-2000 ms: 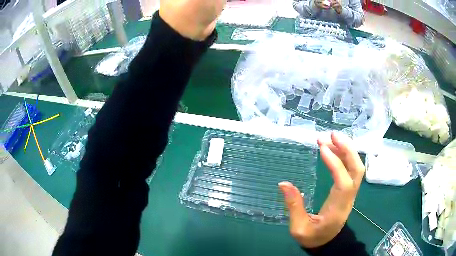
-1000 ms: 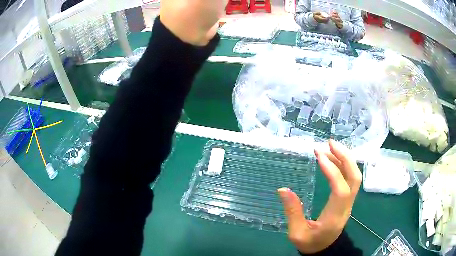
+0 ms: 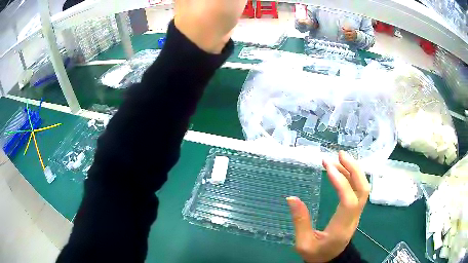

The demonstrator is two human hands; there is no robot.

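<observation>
A clear ribbed blister tray [image 3: 251, 198] lies on the green bench in front of me. One white oblong unit [image 3: 219, 170] lies in its upper left corner. My right hand [image 3: 333, 210] is held over the tray's right edge, empty, with thumb and fingers apart. My left arm, in a black sleeve, reaches up across the view. Only the lower part of my left hand [image 3: 209, 23] shows at the top edge; its fingers are cut off, so what it holds cannot be seen.
A large open bag of clear housings [image 3: 320, 115] stands behind the tray. Bags of white parts [image 3: 423, 133] and a small clear tub [image 3: 394, 184] are at right. A parts box [image 3: 401, 255] is at lower right. A blue basket [image 3: 20, 131] is far left. A person [image 3: 336, 25] sits opposite.
My left hand and forearm have shifted slightly right. My right hand keeps its open pose, a little lower in view. The person opposite has moved their hands apart.
</observation>
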